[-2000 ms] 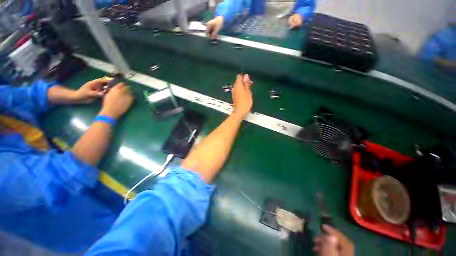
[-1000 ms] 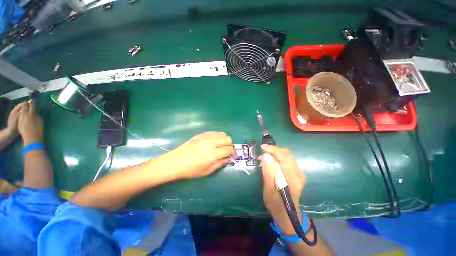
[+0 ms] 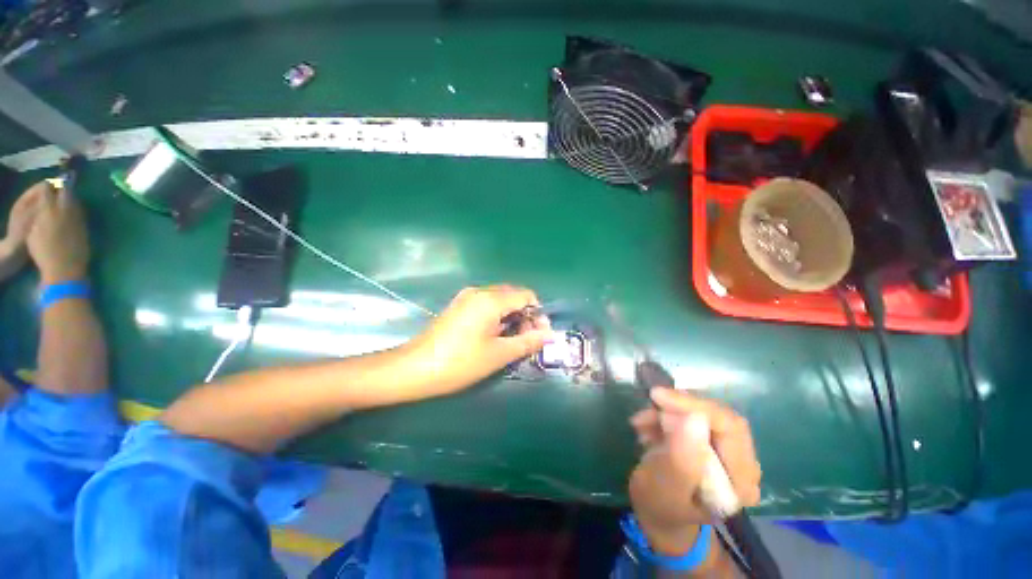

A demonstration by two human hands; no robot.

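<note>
A small rounded-square watch-like unit (image 3: 564, 353) with a dark frame and a bright inside lies on a dark fixture on the green mat. My left hand (image 3: 481, 334) is at its left side, fingers bent over its edge; solder wire (image 3: 328, 258) runs from the spool to this hand. My fingertips are partly hidden, and tweezers cannot be made out. My right hand (image 3: 693, 452) grips the soldering iron (image 3: 715, 484) to the right of the unit. The iron's front end is blurred and points up and left, apart from the unit.
A black fan (image 3: 617, 130) stands beyond my hands. The red tray (image 3: 715, 288) at right holds a tan cup (image 3: 809, 238) and black cables. A solder spool (image 3: 156, 175) and a black slab with a white cable (image 3: 258, 251) are at left. Another person's hands (image 3: 51, 232) are at far left.
My left arm has come back from the white strip to the fixture. Since one second ago, my right hand with the iron has moved right and nearer to me, and the view has shifted.
</note>
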